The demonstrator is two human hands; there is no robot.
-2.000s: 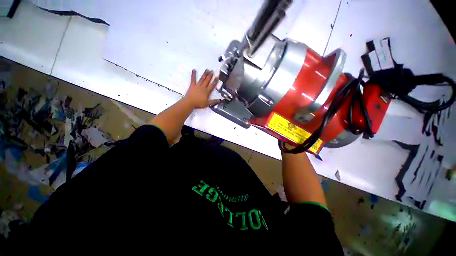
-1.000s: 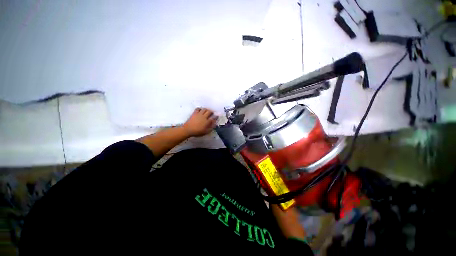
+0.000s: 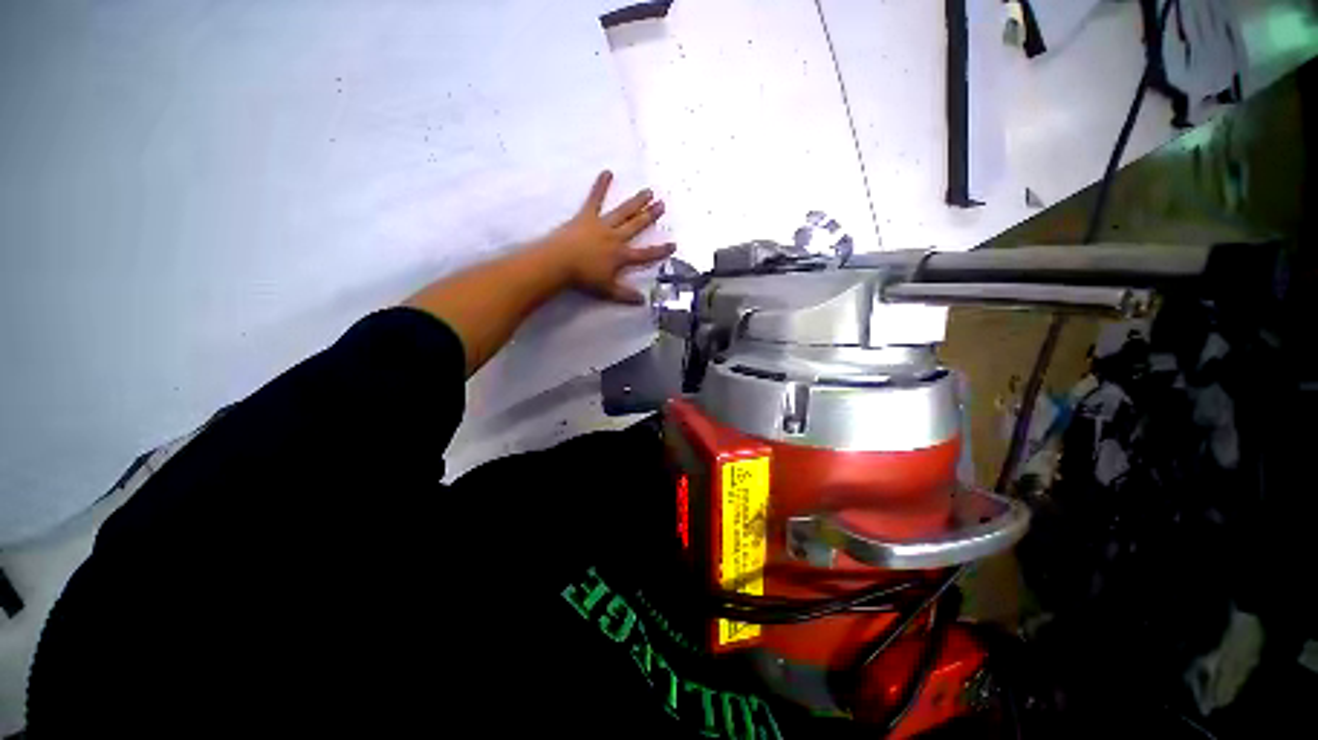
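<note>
The red and silver cutting machine [image 3: 831, 477] stands right of centre, close to my body. Its long metal bars point right and its carrying handle faces right. Its grey base plate [image 3: 636, 383] shows at its left, at the edge of the white marker paper [image 3: 434, 145]. My left hand [image 3: 614, 249] lies flat on the paper with fingers spread, fingertips just left of the machine's silver head. It holds nothing. My right hand is not visible; the machine and my body cover that area. The blade is hidden.
Dark cut strips [image 3: 958, 109] lie on the white surface at the top right. A short dark-edged cut [image 3: 636, 15] is at the top. A black cord [image 3: 1120, 145] runs down past the machine's right side. Scraps [image 3: 1142, 434] cover the floor at the right.
The machine has turned so its bars swing from pointing up to pointing right, and its body sits nearer me. My left hand has moved up the paper and its fingers have spread again.
</note>
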